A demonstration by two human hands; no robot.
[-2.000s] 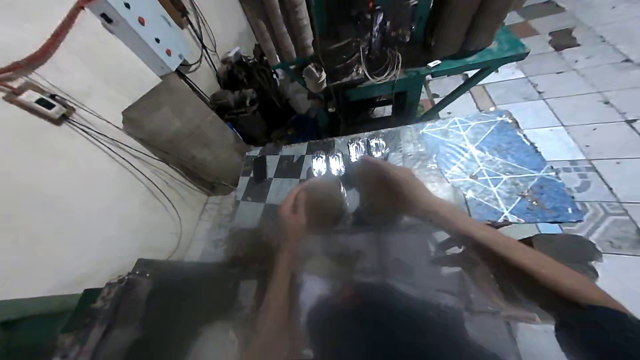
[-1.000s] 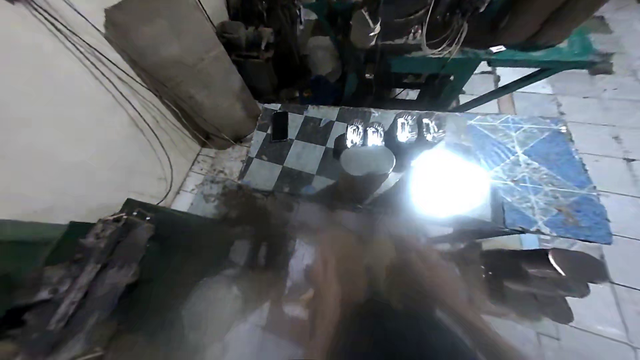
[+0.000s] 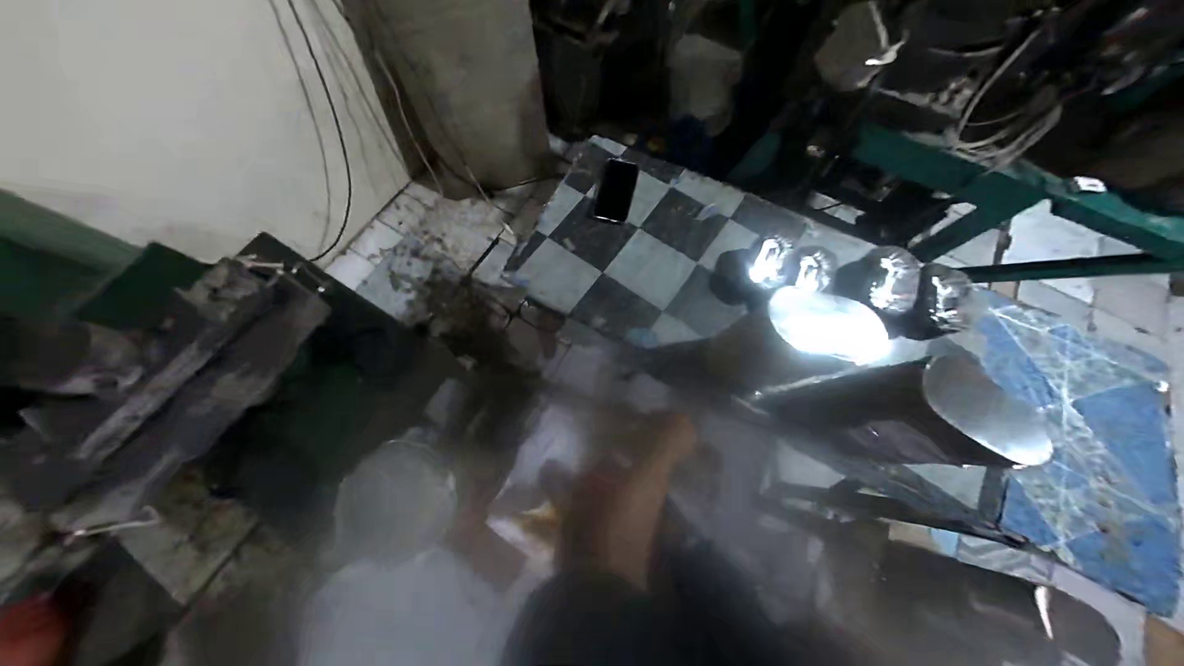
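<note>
A blurred skin-toned shape [image 3: 638, 490] shows low in the middle of the head view; whether it is a hand, a forearm or a foot cannot be told. No fingers are distinct, so what either hand holds is hidden by blur. Beyond it, two metal tubes lie side by side on a low tiled table [image 3: 647, 268]: one has a glaring bright end [image 3: 828, 324], the other a dull silver slanted end [image 3: 985, 407]. Several small shiny metallic pieces [image 3: 893, 277] stand behind them. A black phone [image 3: 614, 190] lies at the table's far left corner.
A blue patterned board [image 3: 1101, 444] is at the right. Another dark tube [image 3: 999, 592] lies below the table. A green metal frame [image 3: 1008, 199] with cables stands behind. At left are a worn metal part [image 3: 203, 361] and a wall [image 3: 166, 111]. A pale round blurred object [image 3: 396, 499] is low left.
Two seconds ago both hands were over the table at the tubes; one second ago they were blurred nearer the body. Now neither is distinct, and the tubes lie on the table. The view has shifted.
</note>
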